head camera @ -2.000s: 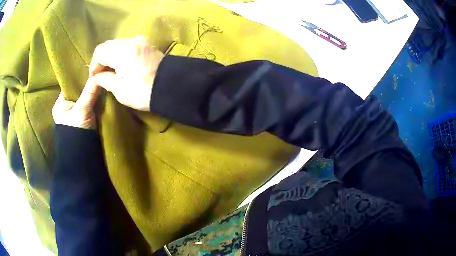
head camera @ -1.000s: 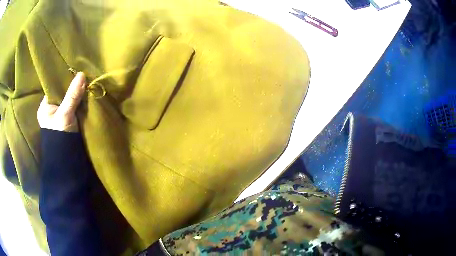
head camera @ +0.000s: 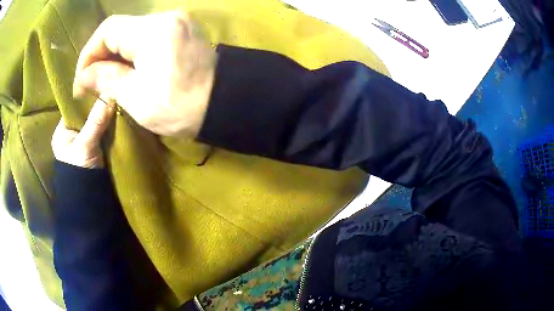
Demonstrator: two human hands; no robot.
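The mustard-olive coat [head camera: 200, 206] is spread over the white table in front of me. My left hand [head camera: 85, 136] pinches a fold of the coat at the left, thumb on top. My right hand [head camera: 146, 73] is just above and right of it, its thumb and finger closed together beside the left fingertips. A thin sliver, possibly the needle, shows between the two hands; its ends are hard to tell. My right hand and dark sleeve hide most of the pocket flap; only its lower corner shows.
Thread snips [head camera: 401, 39] with purple-red handles lie on the white table [head camera: 449, 76] at the upper right. A black smartphone [head camera: 449, 10] and a pale flat rectangle [head camera: 483, 12] are at the far edge. A blue plastic basket [head camera: 539, 182] stands on the blue floor at the right.
My right hand, out of view one second ago, is back over the coat beside my left hand, covering the pocket flap. My left hand still holds the fold in nearly the same place.
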